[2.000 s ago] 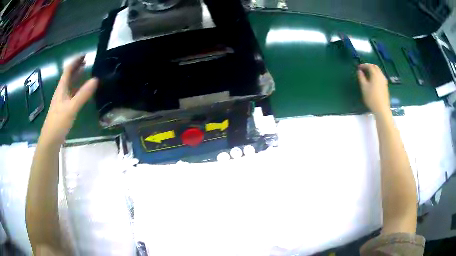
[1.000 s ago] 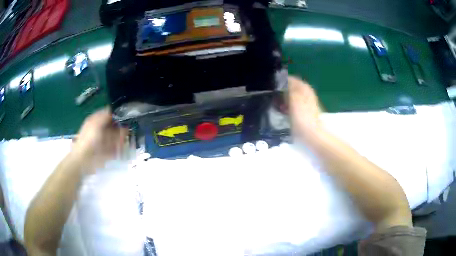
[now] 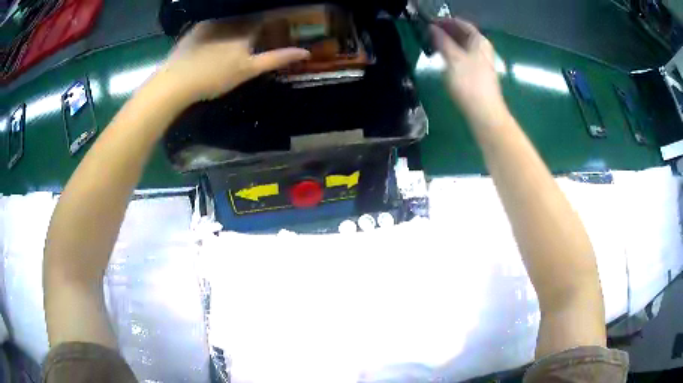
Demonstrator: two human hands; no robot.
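My left hand (image 3: 217,63) reaches over the left part of the orange-brown press fixture (image 3: 329,60). Its thumb lies along the fixture's front edge. Its fingers are blurred and the blue area is covered, so I cannot tell whether it grips a frame. My right hand (image 3: 468,60) is above the green belt, right of the black guard (image 3: 299,112). Its fingertips are closed on a thin dark piece (image 3: 427,34) that looks like a phone frame, partly cut off by the top edge. The fixture's small pale green window shows right of my left hand.
Phone frames lie on the green belt (image 3: 509,135), some left (image 3: 79,116) and some right (image 3: 586,103). The red emergency stop button (image 3: 305,193) is on the front panel, with white discs (image 3: 366,222) below. White covering (image 3: 337,299) lines the near edge. A red tray (image 3: 56,30) is upper left.
Both hands have moved up and away from the sides of the machine front, the left onto the fixture and the right beside the guard. The fixture, covered two seconds ago, came into view a second ago.
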